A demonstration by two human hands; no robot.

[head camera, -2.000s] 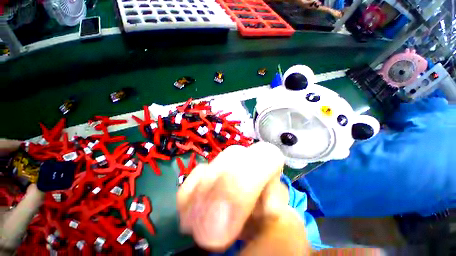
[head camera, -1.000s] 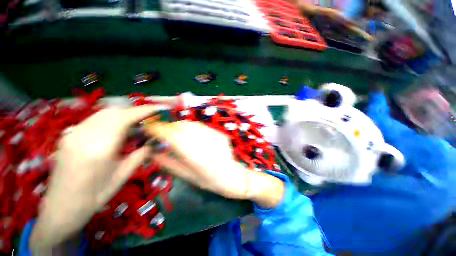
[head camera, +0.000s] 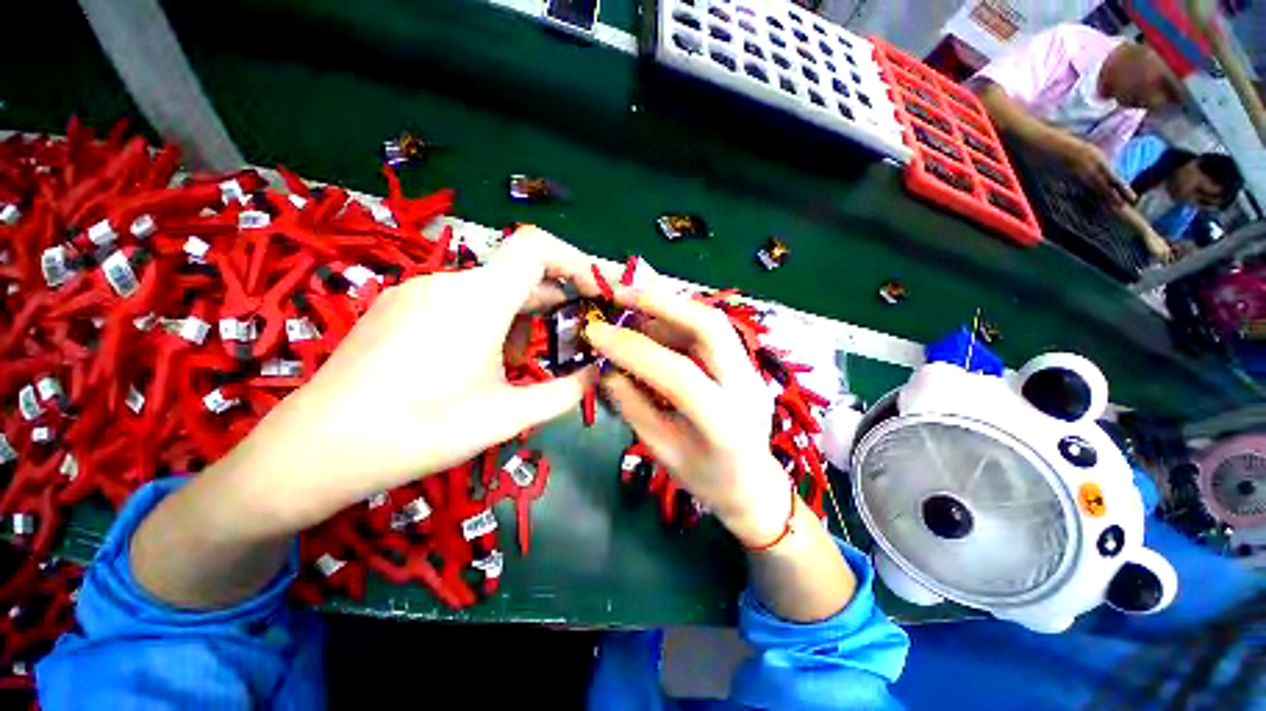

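My left hand (head camera: 417,361) and my right hand (head camera: 694,389) meet at the middle of the view. Between their fingertips they hold a small open device housing (head camera: 569,336), dark with a pale inside and a gold-yellow patch at its right. Fingers partly cover it. Red spring clamps (head camera: 167,306) with white labels lie in a large heap at the left, reaching under my left hand. A smaller pile of red clamps (head camera: 798,403) lies behind and right of my right hand.
A white bear-faced fan (head camera: 972,507) stands at the right. Several small units (head camera: 682,225) lie on the dark green belt (head camera: 555,118). White (head camera: 778,63) and red (head camera: 958,139) trays stand across the line. A slanted metal post (head camera: 160,84) is at upper left. People are at upper right.
The view has turned, so the fan now sits lower right. The hands, apart two seconds ago, came together and now hold the open housing in clear view.
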